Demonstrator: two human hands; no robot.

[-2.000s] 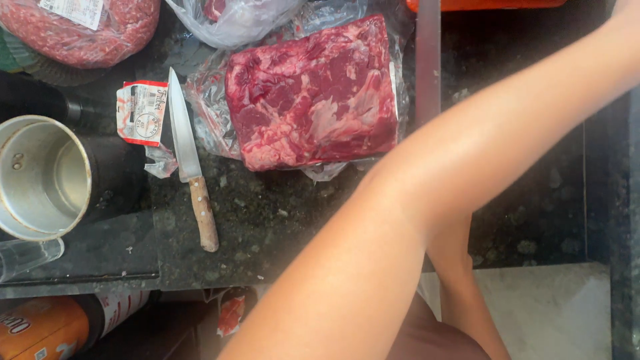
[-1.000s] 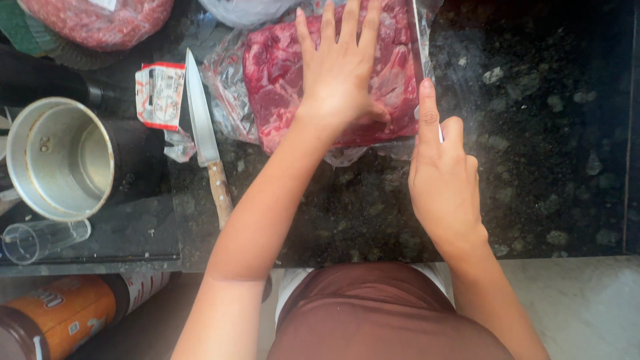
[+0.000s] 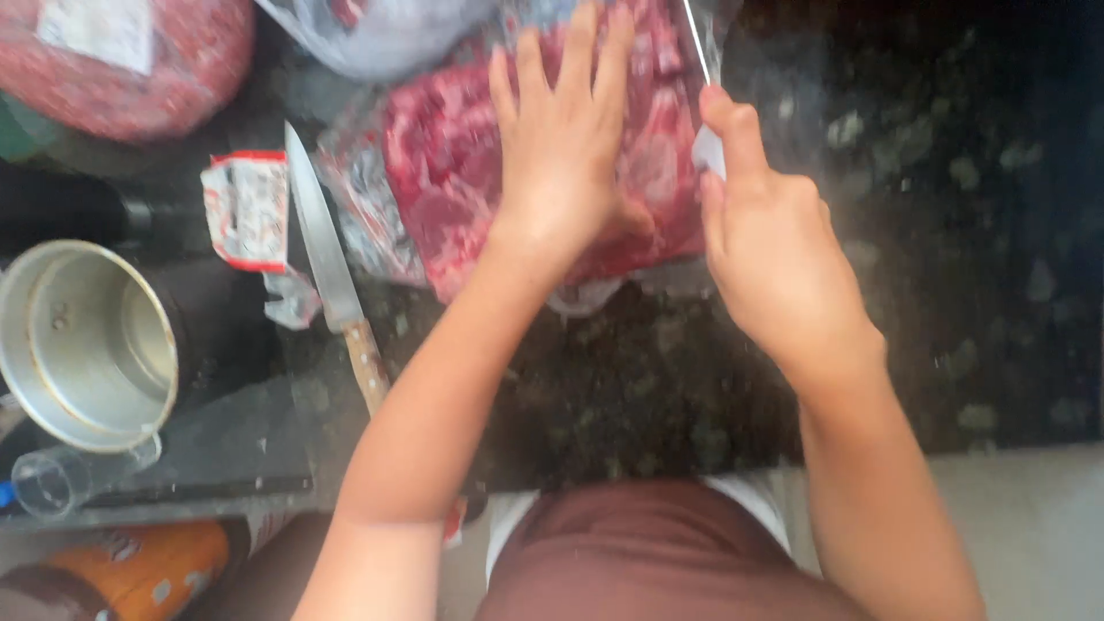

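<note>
A large slab of raw red meat lies on opened clear plastic wrap on the dark speckled stone counter. My left hand rests flat on top of it, fingers spread. My right hand grips the white handle of a knife at the meat's right edge; its blade points away from me and only a thin line of it shows. Left of the meat lies a second knife with a wooden riveted handle, partly behind my left forearm. Beside it is a torn red-and-white printed label.
A worn metal pot stands at the left, with a clear plastic cup near it. Wrapped ground meat sits at the upper left, and a translucent plastic bag at the top. Below the counter edge is an orange container.
Two seconds ago an arm reached across to the upper right and no hand was on the meat. Since then my left hand has come onto it and my right hand has come to its right edge.
</note>
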